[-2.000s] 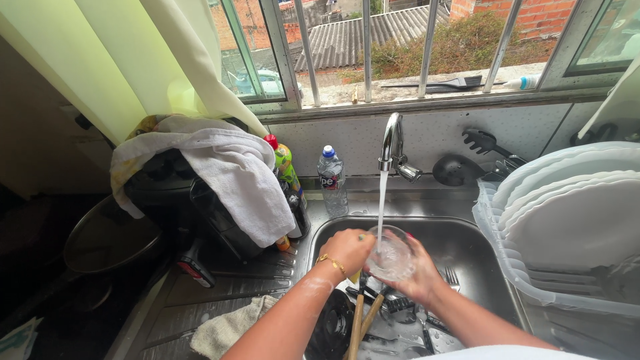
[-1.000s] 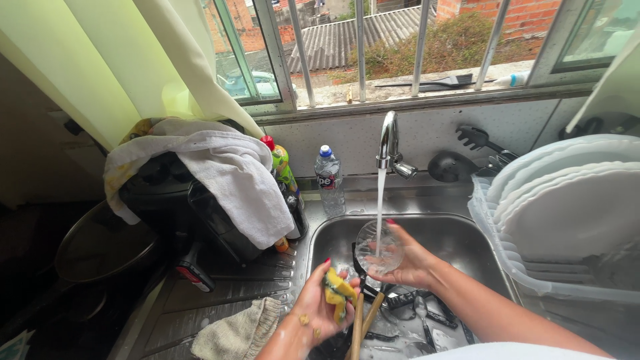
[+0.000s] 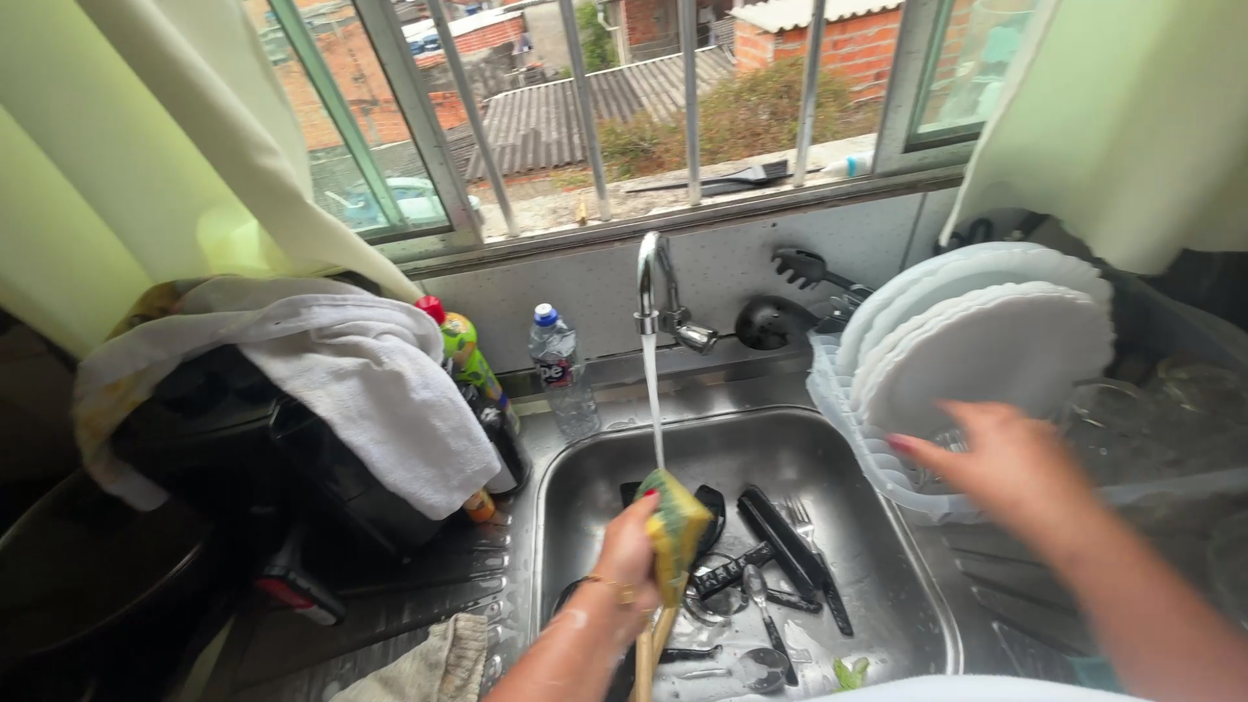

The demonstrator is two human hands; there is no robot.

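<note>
My left hand (image 3: 629, 561) grips a yellow and green sponge (image 3: 678, 522) under the running faucet (image 3: 653, 292). My right hand (image 3: 1004, 468), blurred, is over the front left of a clear plastic dish rack (image 3: 843, 419). A small clear glass dish (image 3: 936, 463) shows between its spread thumb and fingers; whether they still touch it is unclear. White plates (image 3: 985, 361) stand upright just behind. In the steel sink (image 3: 604, 468) lie a fork (image 3: 801, 522), a spoon (image 3: 758, 585), black-handled utensils, a glass item and wooden handles (image 3: 644, 663), partly hidden by my left forearm.
A plastic bottle (image 3: 565, 375) and a green bottle with a red cap (image 3: 463, 346) stand behind the sink's left side. A white towel (image 3: 361, 390) drapes a black appliance (image 3: 214, 448). A cloth (image 3: 429, 663) lies on the drainboard. Black utensils (image 3: 809, 268) lean behind the faucet.
My right hand has moved right from the water stream to the dish rack, where the glass dish now shows. My left hand has brought the sponge up under the stream.
</note>
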